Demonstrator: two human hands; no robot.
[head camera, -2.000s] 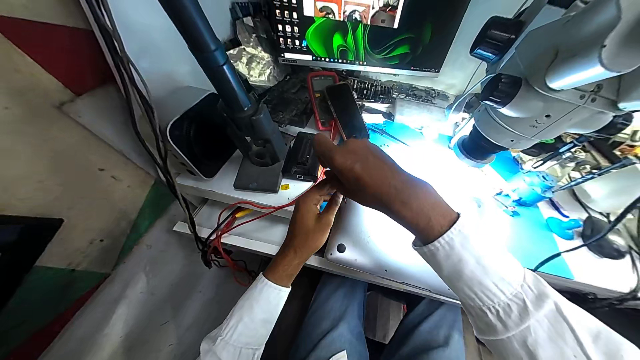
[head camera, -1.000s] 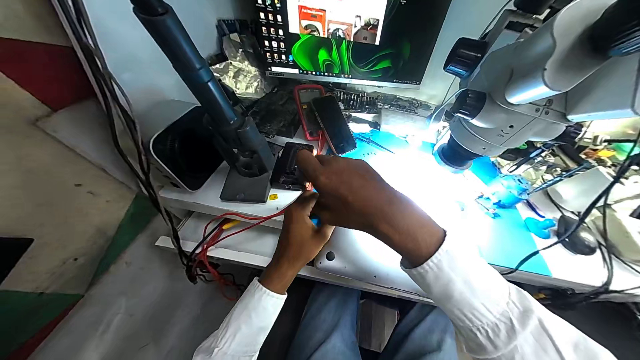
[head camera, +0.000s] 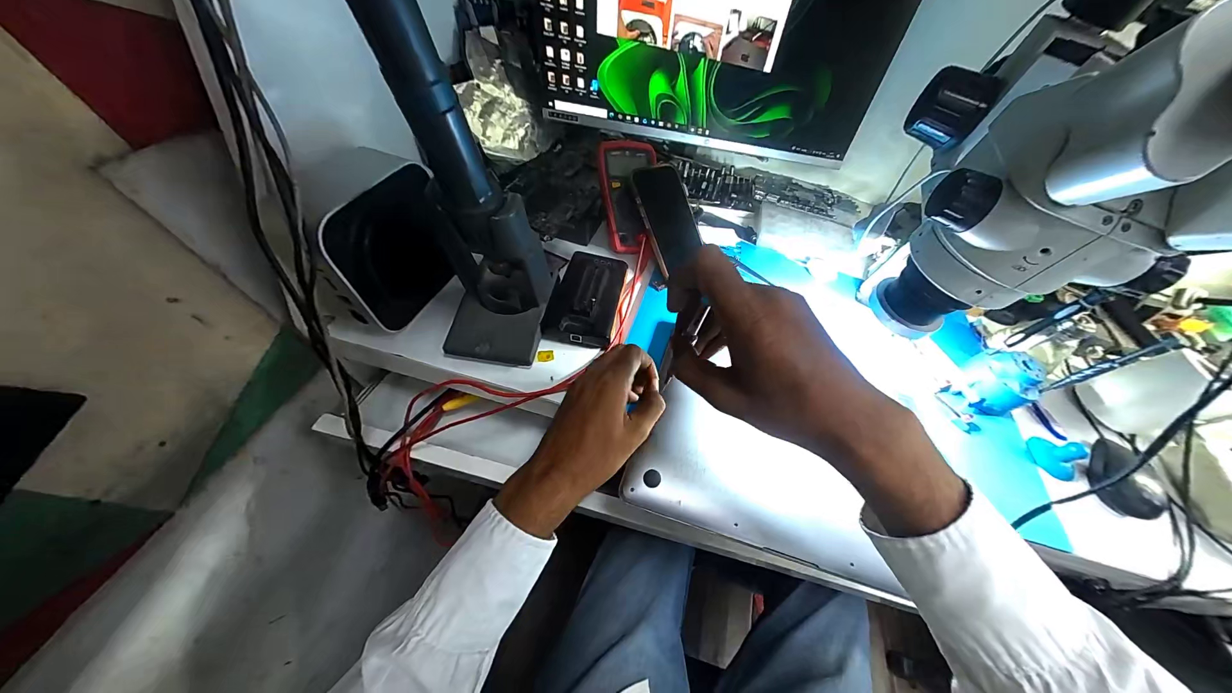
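Note:
My right hand (head camera: 760, 346) is closed around a small dark, slim object, partly hidden by the fingers, above the left end of a silver laptop's bottom cover (head camera: 760, 481). Just left of it, my left hand (head camera: 616, 404) has its fingers curled with the fingertips together; whether something small is between them cannot be made out. Red cables (head camera: 520, 393) run beside the left hand. Behind the right hand a smartphone (head camera: 666, 217) leans on a red multimeter (head camera: 624, 192). A black box-shaped device (head camera: 585, 298) lies left of the cables.
A microscope (head camera: 1020, 192) overhangs the bench from the right. A monitor (head camera: 712, 87) stands at the back. On the left are a dark stand (head camera: 491, 327) and a white-framed box (head camera: 375, 250), with black cables (head camera: 279, 241) hanging down. A computer mouse (head camera: 1126, 478) sits at the right.
My hands, close together over the laptop's left edge before, are now slightly apart. The right hand has turned, and the dark object shows more in it.

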